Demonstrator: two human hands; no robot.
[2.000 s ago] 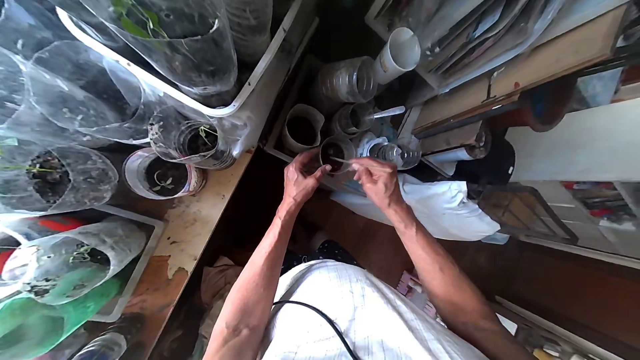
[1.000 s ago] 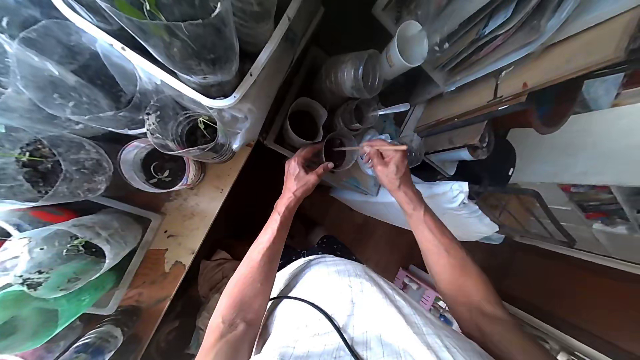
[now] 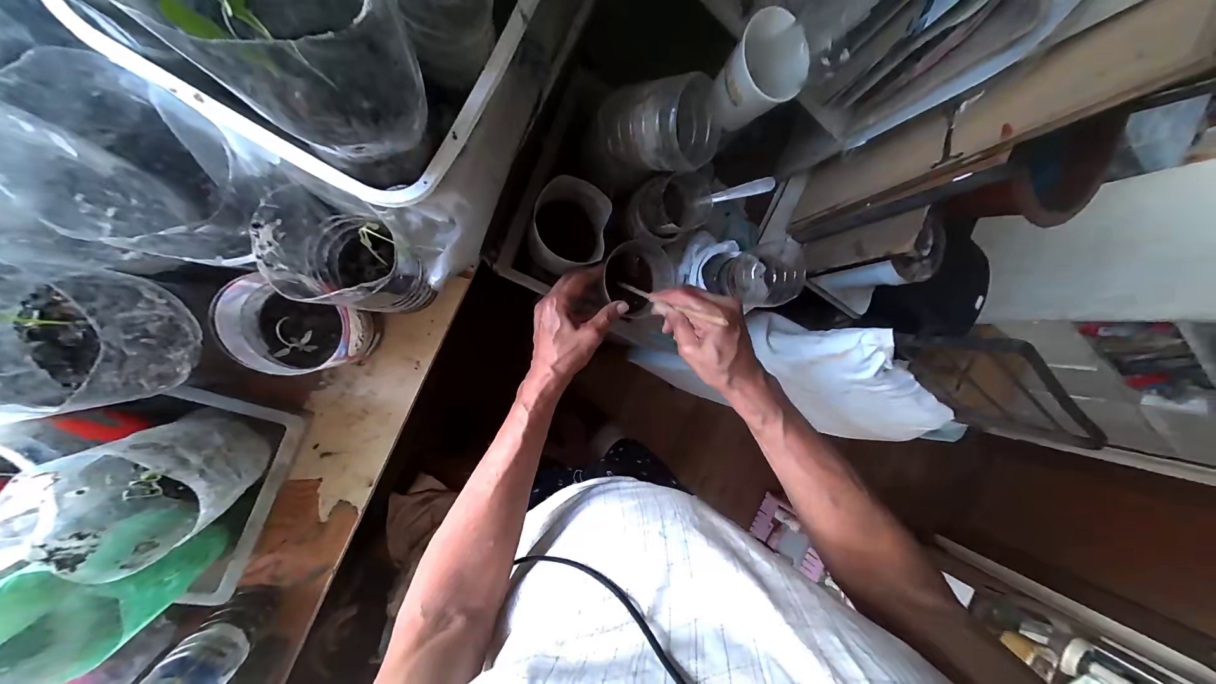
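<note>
My left hand (image 3: pixel 573 321) grips the near left side of a small round cup (image 3: pixel 638 255) with dark contents. In my right hand (image 3: pixel 705 334) is a thin wooden stick (image 3: pixel 686 310), its tip inside the mouth of that cup. Close beside the cup stands a wider whitish pot (image 3: pixel 570 223), dark inside. Behind it is a clear plastic cup (image 3: pixel 668 205) with a white plastic spoon (image 3: pixel 743 190) leaning out of it. A clear ribbed plastic bottle piece (image 3: pixel 771 274) lies to the right of the held cup, next to crumpled white-blue plastic.
On the left, a wooden table (image 3: pixel 366 408) holds cut plastic bottles with seedlings and a round tub (image 3: pixel 285 328) with a small plant. A white-rimmed tray (image 3: pixel 394 195) is above. A large clear jar (image 3: pixel 655 123) and a white cup (image 3: pixel 765 66) stand farther back. White cloth (image 3: pixel 826 375) lies at right.
The stick in my right hand now slants down into the cup; a second ago it lay nearly level across the mouth. My left hand stays at the cup.
</note>
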